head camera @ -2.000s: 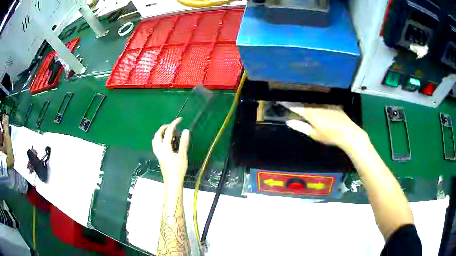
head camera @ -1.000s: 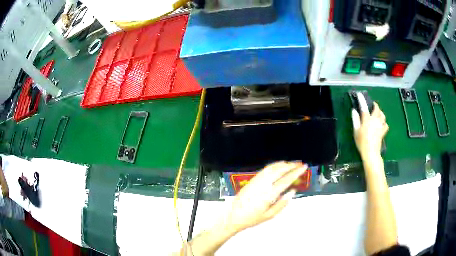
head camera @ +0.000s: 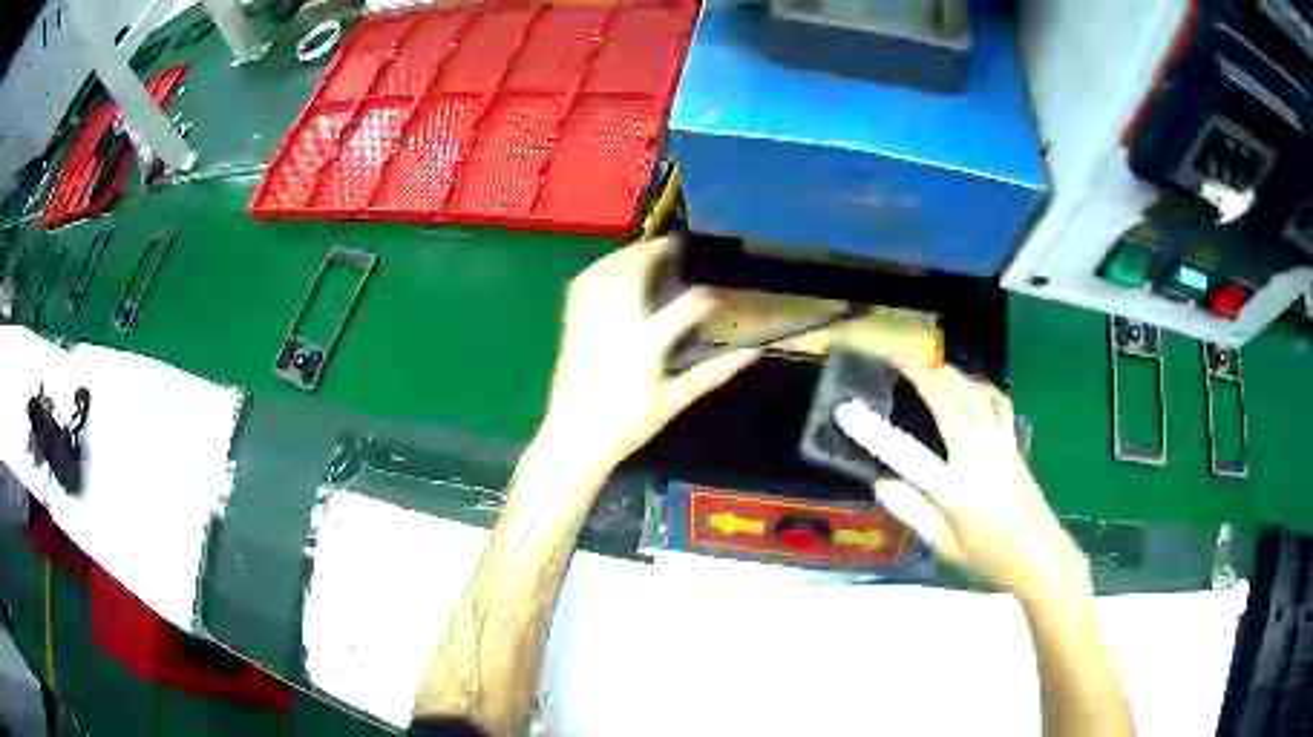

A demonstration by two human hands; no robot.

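The gold-tan press fixture [head camera: 914, 336] lies in the black press bay [head camera: 984, 310] under the blue press head [head camera: 857, 180]. My left hand [head camera: 612, 353] is at the bay's left side, thumb and fingers closed on the end of a thin dark phone frame [head camera: 817, 326] that slants over the fixture. My right hand [head camera: 979, 475] is in front of the fixture, its white-tipped fingers on a second dark phone frame [head camera: 850, 408], tilted, with its camera end towards me. My fingers hide parts of both frames.
The button panel [head camera: 799, 530] is at the bay's front. Phone frames lie left [head camera: 327, 317] and right [head camera: 1138, 389] on the green surface. A red tray [head camera: 490, 123] is behind left, a control box [head camera: 1080, 238] behind right. White matting [head camera: 864, 648] runs along the front.
My left hand has moved from the button panel to the fixture and holds a frame. My right hand has brought a frame from the right surface to the bay. The fixture shows farther forward.
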